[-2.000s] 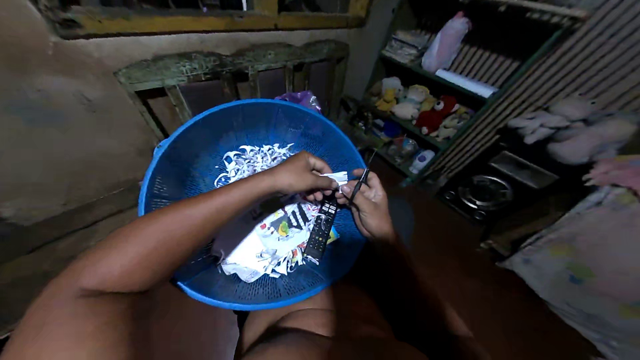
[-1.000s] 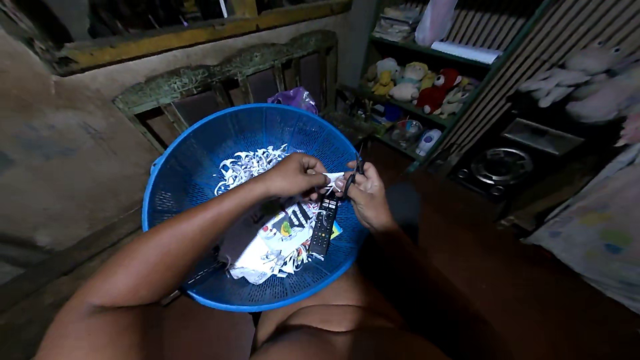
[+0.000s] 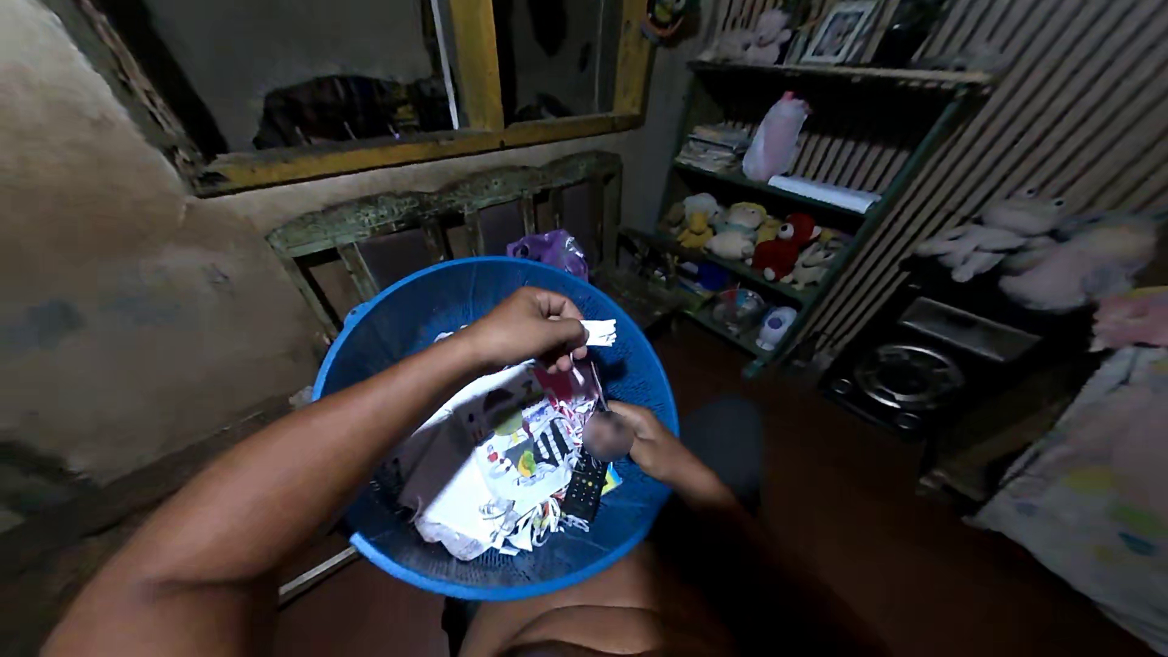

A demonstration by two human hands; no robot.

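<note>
A blue plastic basin (image 3: 652, 365) with perforated sides rests at my lap. Above its upper part, my left hand (image 3: 547, 333) pinches a small piece of white paper (image 3: 599, 332) whose end is cut into strips. My right hand (image 3: 639, 438), lower and by the basin's right wall, is closed around scissors, mostly hidden and blurred, with thin blades pointing up toward my left hand. Inside the basin lie printed paper sheets (image 3: 465, 493), shredded paper strips (image 3: 538, 525) and a black remote control (image 3: 585, 488) below my right hand.
Behind the basin stand a worn wooden bench (image 3: 411, 212) and a purple plastic bag (image 3: 552, 251). A green shelf (image 3: 821, 192) holds stuffed toys (image 3: 780, 251). To the right is a black speaker (image 3: 912, 374) with plush toys on top, beside a patterned cloth (image 3: 1077, 511).
My hands have moved apart; the right hand with the scissors is now lower than the left. The paper piece stays in my left hand. The view has tilted up.
</note>
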